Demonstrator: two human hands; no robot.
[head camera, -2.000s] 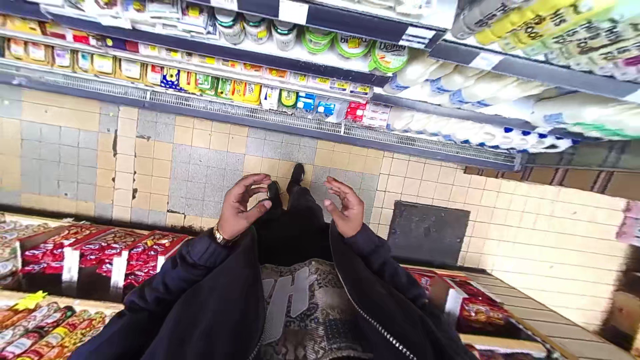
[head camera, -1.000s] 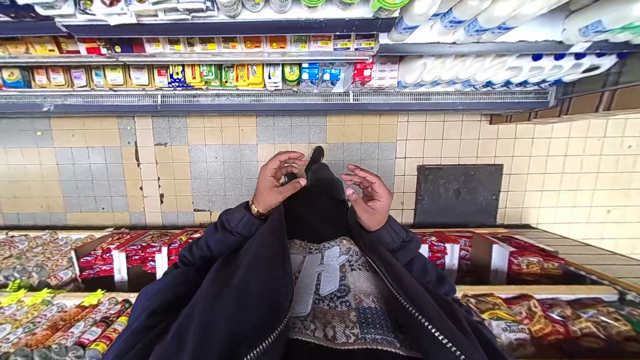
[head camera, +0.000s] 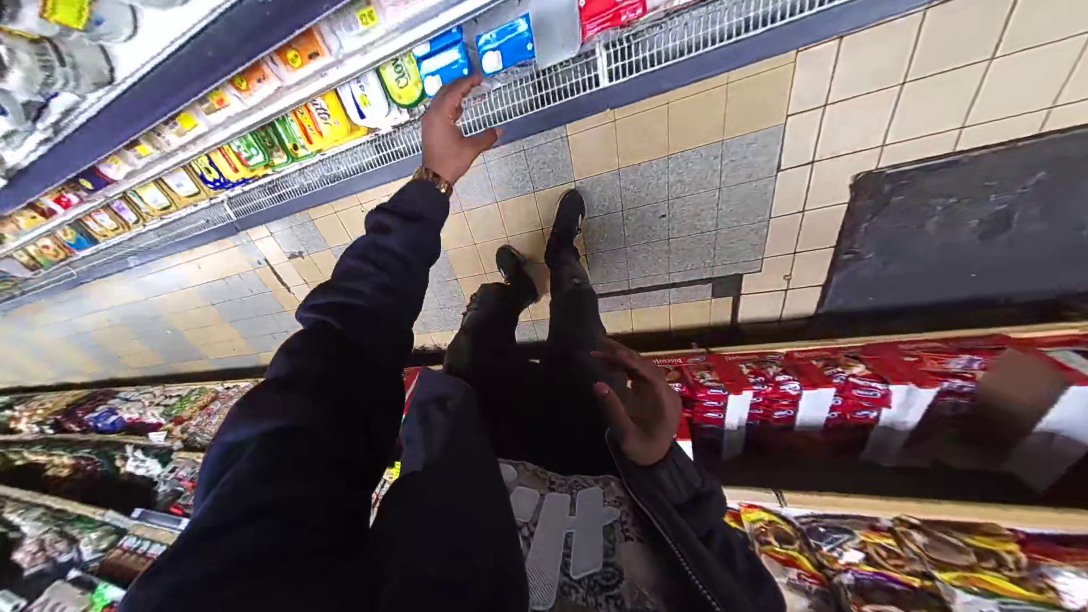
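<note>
My left hand (head camera: 450, 132) is stretched out over the front edge of the chilled shelf, fingers apart and nothing in it. Its fingertips are nearest to the blue packs (head camera: 442, 59) on the bottom shelf; whether they touch cannot be told. Another blue pack (head camera: 506, 44) lies just right of the fingers, and a green-yellow tub (head camera: 401, 80) stands to their left. My right hand (head camera: 642, 404) hangs low beside my thigh, empty, with its fingers loosely spread, near the red biscuit packs.
A metal grille (head camera: 531, 92) runs along the chiller's front edge. Yellow butter packs (head camera: 327, 119) line the shelf. Behind me are red biscuit packs (head camera: 773, 391) in cartons and bagged goods (head camera: 901, 552). A dark plate (head camera: 960, 229) lies in the tiled floor (head camera: 671, 195).
My left hand has reached out from in front of my body to the chilled shelf. My right hand has dropped lower beside my thigh. The view has turned and come nearer to the chiller.
</note>
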